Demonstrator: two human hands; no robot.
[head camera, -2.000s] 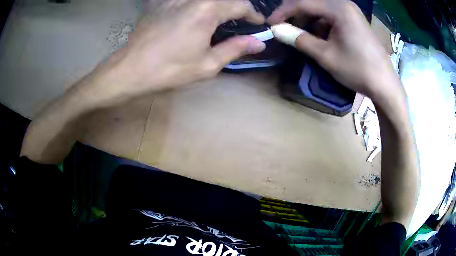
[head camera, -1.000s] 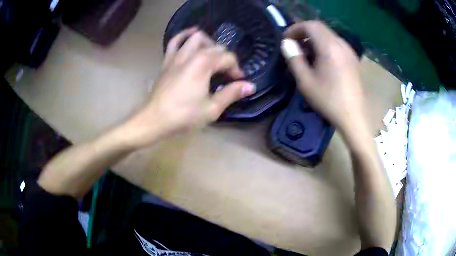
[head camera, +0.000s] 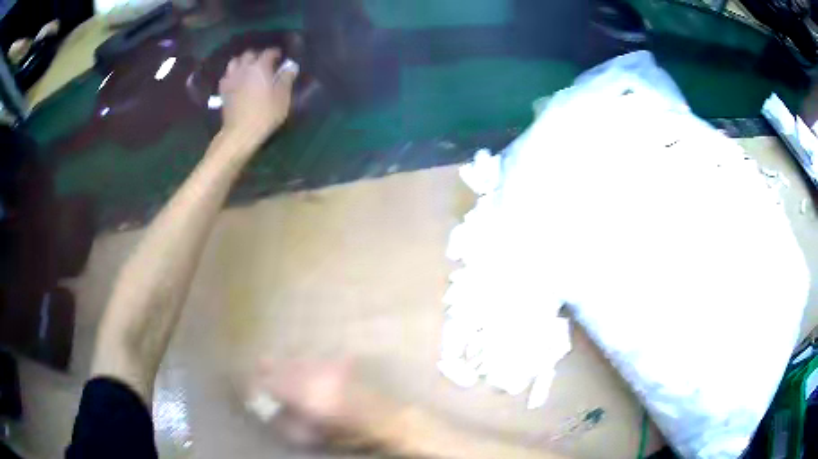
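A dark round fan unit (head camera: 309, 90) is on the green belt at the upper left, blurred and partly covered by my left hand (head camera: 257, 90). My left fingers are bent over it. A white adhesive pad (head camera: 215, 102) shows left of the fingers and another white spot (head camera: 289, 67) at their right. My right hand (head camera: 305, 393) is low over the tan bench, strongly blurred, with an off-white finger wrap (head camera: 263, 405); whether it holds anything cannot be told. Loose white pads (head camera: 489, 336) lie in a pile beside the large clear bag of pads (head camera: 664, 224).
The green conveyor belt (head camera: 430, 99) crosses behind the bench (head camera: 341, 260). Another dark unit with a white mark (head camera: 148, 76) is at the far upper left. More dark units (head camera: 45, 323) are at the left edge. Part of a green crate (head camera: 791, 403) shows at the lower right.
The view has swung right, towards the bag. My hands have parted: the left is out over the belt, the right low over the bench. The fan unit is off the bench centre.
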